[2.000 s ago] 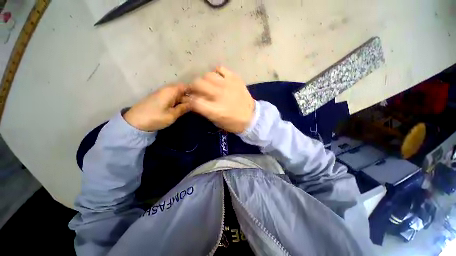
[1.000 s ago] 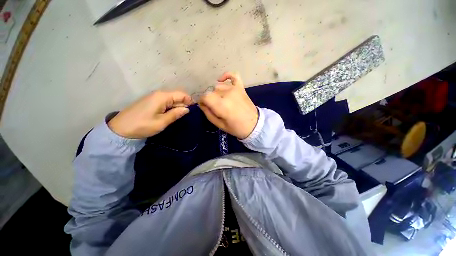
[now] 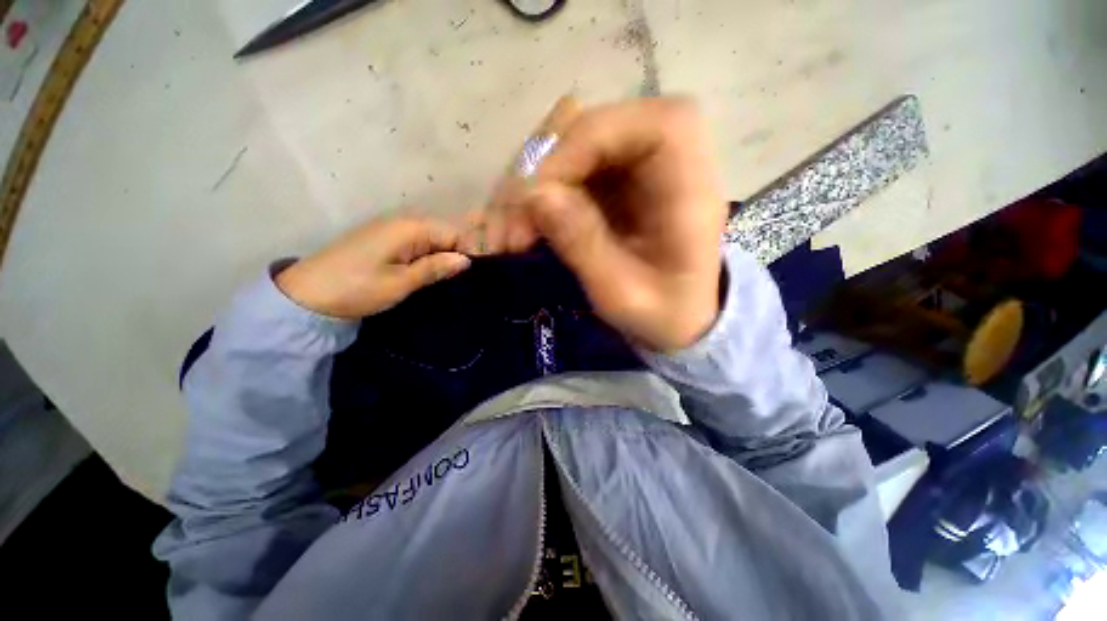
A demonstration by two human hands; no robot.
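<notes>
The dark navy jacket [image 3: 431, 328] lies across my lap and the table edge, with a thin pale curved stitch line and a narrow script label [image 3: 545, 343] in front of me. My left hand [image 3: 376, 265] is over its left part, thumb and fingers closed together near its far edge; what they pinch is too small to tell. My right hand [image 3: 649, 218] is raised over the jacket, blurred, fingers curled. A small silvery thing [image 3: 534, 154] shows at one of its fingers. No needle or thread can be made out in my right fingertips.
A speckled grey-white stone bar [image 3: 838, 176] lies on the table's right edge, partly behind my right hand. Black shears [image 3: 310, 22] are at the top, cut off. A wooden ruler [image 3: 46, 109] curves along the left. Grey boxes [image 3: 941, 412] and a round yellow thing [image 3: 994, 342] are lower right.
My right hand has lifted away from my left hand, rightward and toward the camera. Thin loops seen between the hands a second ago no longer show. My left hand has barely moved.
</notes>
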